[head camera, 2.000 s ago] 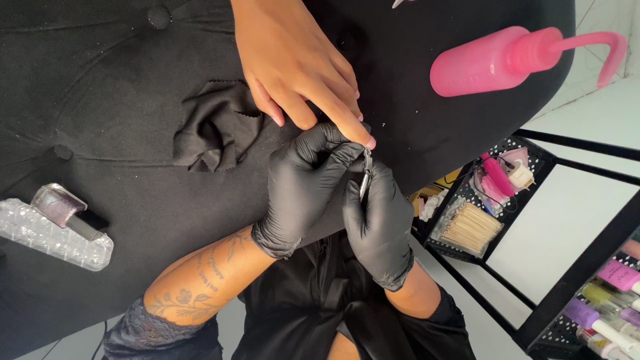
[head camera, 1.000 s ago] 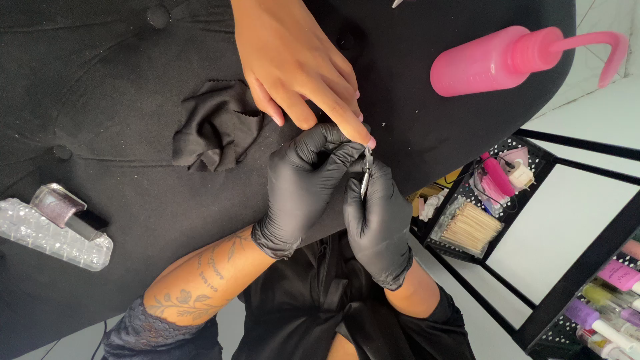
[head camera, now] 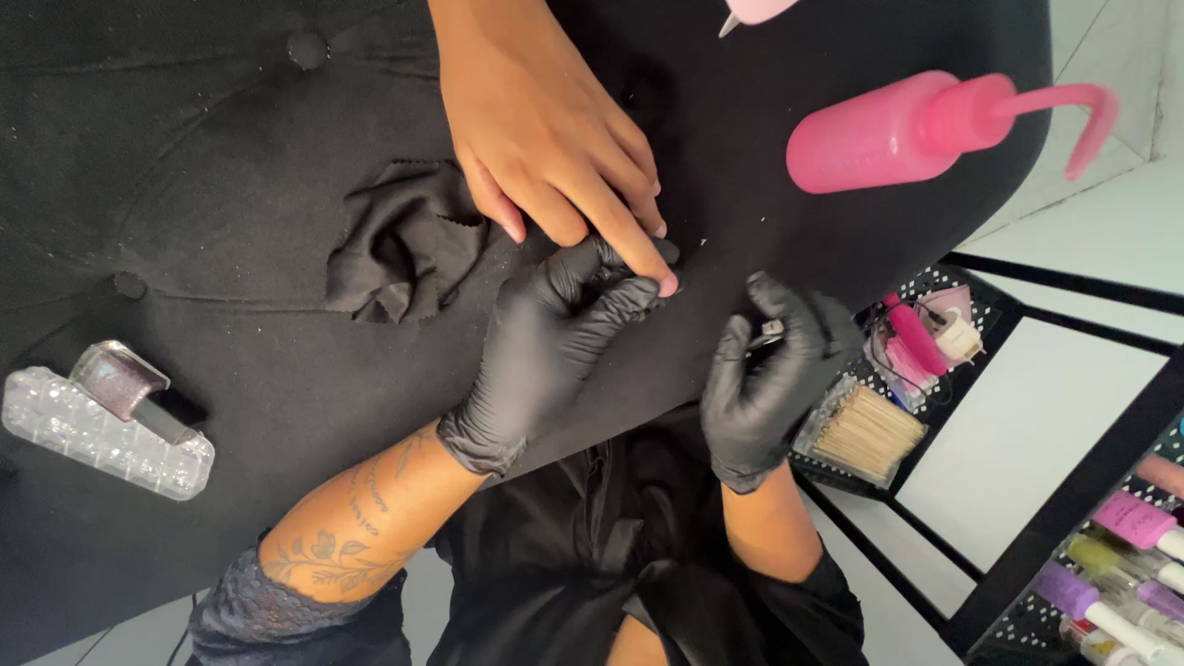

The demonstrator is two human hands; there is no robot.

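Observation:
My left hand [head camera: 546, 347], in a black glove, holds a fingertip of another person's hand [head camera: 546, 129] between thumb and fingers. That bare hand reaches in from the top, palm down. My right hand [head camera: 772, 379], also gloved in black, is apart from it to the right, fingers curled around a small metal tool [head camera: 768, 335]; most of the tool is hidden. A crumpled black cloth [head camera: 407, 240] with a zigzag edge lies left of the other person's fingers. Small pale specks lie on the black padded surface between the hands and the bottle.
A pink wash bottle [head camera: 874, 134] with a bent spout lies at upper right. At left, a glittery nail polish bottle [head camera: 120, 377] rests against a clear textured case [head camera: 102, 435]. Wooden sticks [head camera: 865, 430] and a charger [head camera: 957, 338] sit in a black rack [head camera: 1027, 301] at right.
My right hand has moved right, away from the held fingertip, and the metal tool has gone with it into the curl of my fingers. My left hand still holds the finger.

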